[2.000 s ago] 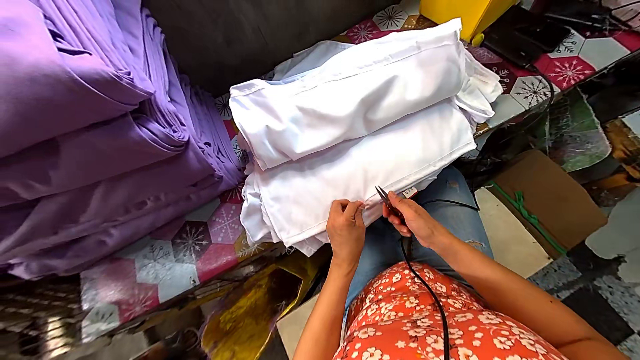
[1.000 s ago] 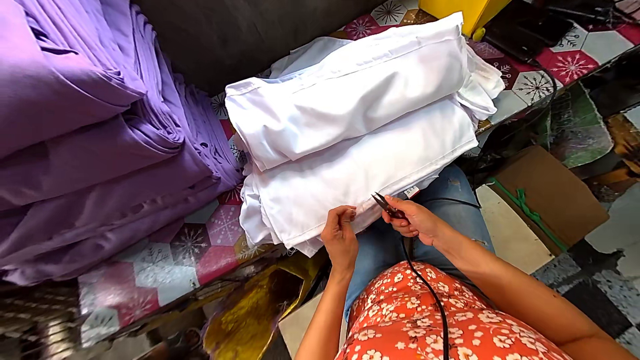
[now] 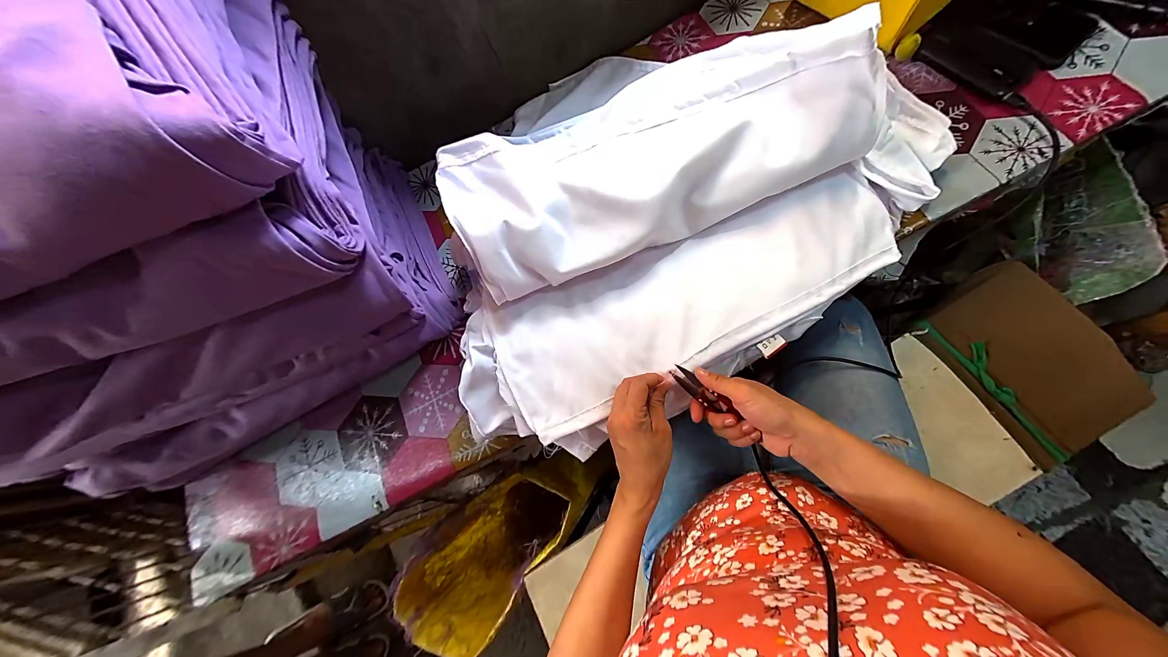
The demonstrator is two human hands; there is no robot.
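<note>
A folded pile of white cloth (image 3: pixel 693 292) lies before me on the patterned table cover, its near edge hanging towards my lap. My left hand (image 3: pixel 641 415) pinches the cloth at that near edge. Just to its right, my right hand (image 3: pixel 753 415) grips small dark thread snips (image 3: pixel 698 388), whose tips point up and left at the hem beside my left fingers. A small white label (image 3: pixel 771 346) shows on the cloth's edge, right of the snips. A black cord (image 3: pixel 803 525) runs down from near my right hand over my floral top.
A tall stack of folded purple cloth (image 3: pixel 182 237) stands at the left on the table cover (image 3: pixel 338 470). A yellow object (image 3: pixel 912 20) and black devices sit at the top right. Below are an open yellow sack (image 3: pixel 474 566) and a brown cardboard piece (image 3: pixel 1031 356) with green string.
</note>
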